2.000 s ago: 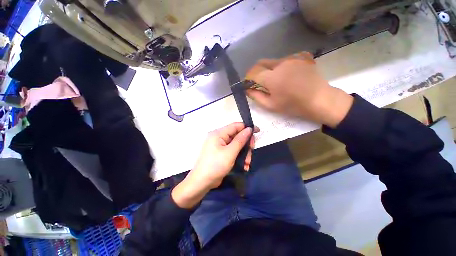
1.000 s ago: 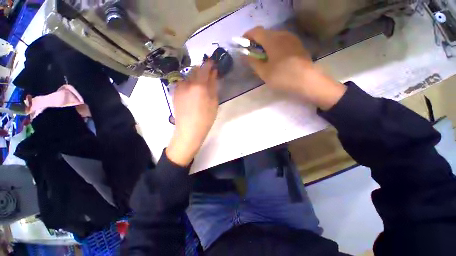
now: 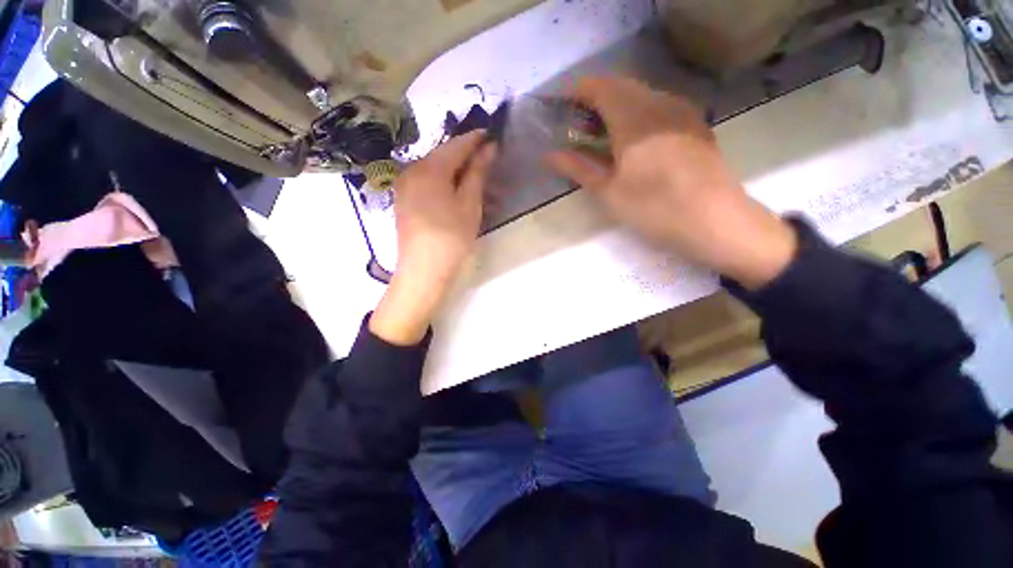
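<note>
A small black fabric piece (image 3: 471, 120) lies on the metal bed beside the needle area of the cream-white sewing machine (image 3: 367, 50). My left hand (image 3: 439, 211) is at its near edge, with the fingertips on or against it. My right hand (image 3: 655, 166) is to the right over the bed, blurred. Something small and dark lies within its curled fingers, too blurred to name surely, perhaps the snips. The brass knurled knob (image 3: 381, 174) sits just left of my left fingertips. The presser foot is not clearly visible.
A heap of black garment pieces (image 3: 211, 300) with a pink cloth (image 3: 94, 235) lies at the left. A blue plastic basket (image 3: 217, 540) is below it. The white table edge (image 3: 555, 353) runs above my lap.
The long black strip held two seconds ago no longer shows between my hands. My left hand has moved up to the needle area. The light-coloured tool tip seen a second ago is not distinct now.
</note>
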